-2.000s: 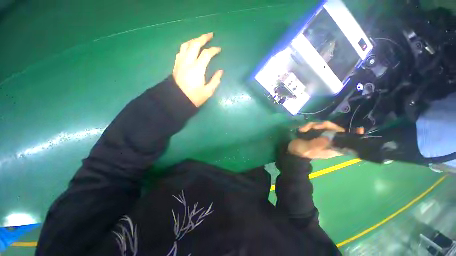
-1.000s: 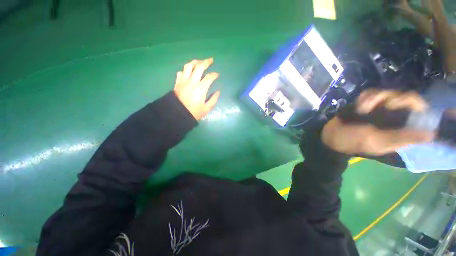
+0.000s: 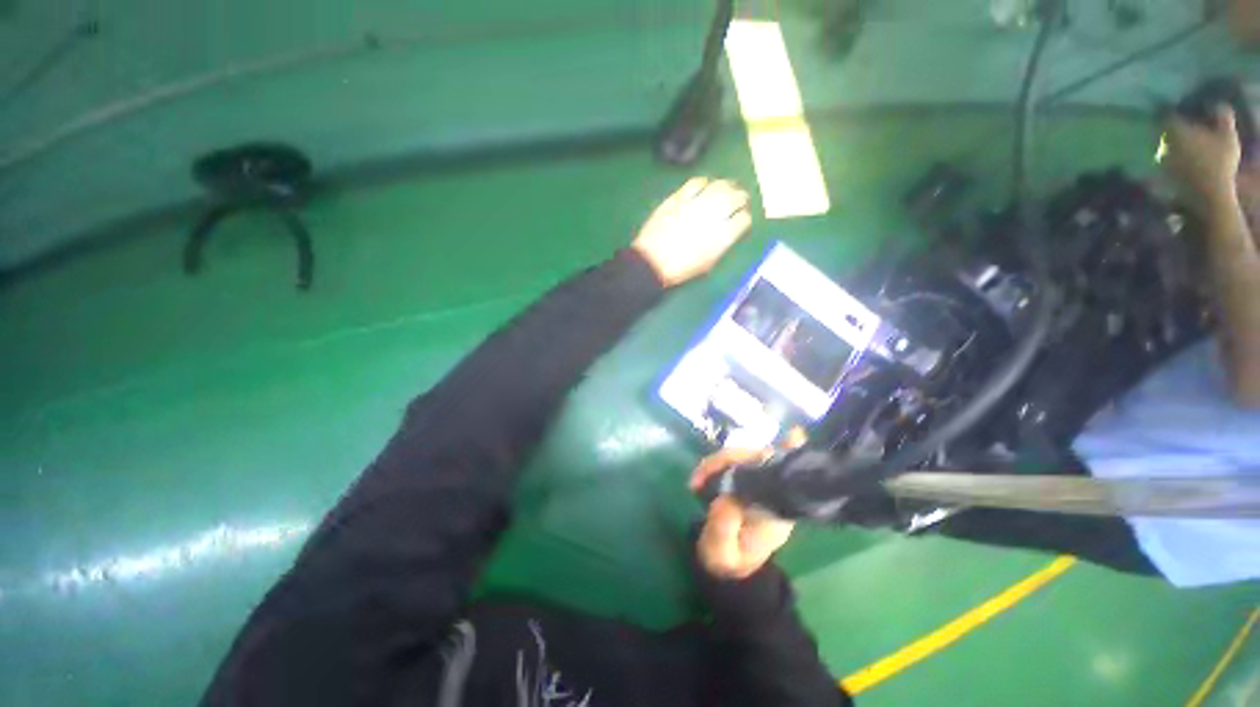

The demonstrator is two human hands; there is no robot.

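My right hand (image 3: 743, 532) is closed around a thick black electric screwdriver (image 3: 815, 492) in front of the feeder. A silvery coil spring (image 3: 1023, 492) and a thick black cord run from it to the right. My left hand (image 3: 694, 229) is stretched out above the green surface, beyond the feeder's upper left corner; its fingers are slightly bent and I cannot tell whether anything is under them. The white screw feeder (image 3: 814, 298) with blue edges and a dark window stands between my hands. A black workpiece (image 3: 688, 127) lies just beyond my left hand.
Black workpieces (image 3: 1119, 249) are heaped right of the feeder. Yellow paper sheets (image 3: 790, 169) lie behind it. A round black part with a curved band (image 3: 253, 169) lies far left. Another person's hand (image 3: 1205, 145) and light blue clothing (image 3: 1175, 456) are at the right. Yellow lines mark the floor.
My left hand has reached forward and right, past the feeder. My right hand with the screwdriver has come back left to the feeder's front. More of the far surface shows.
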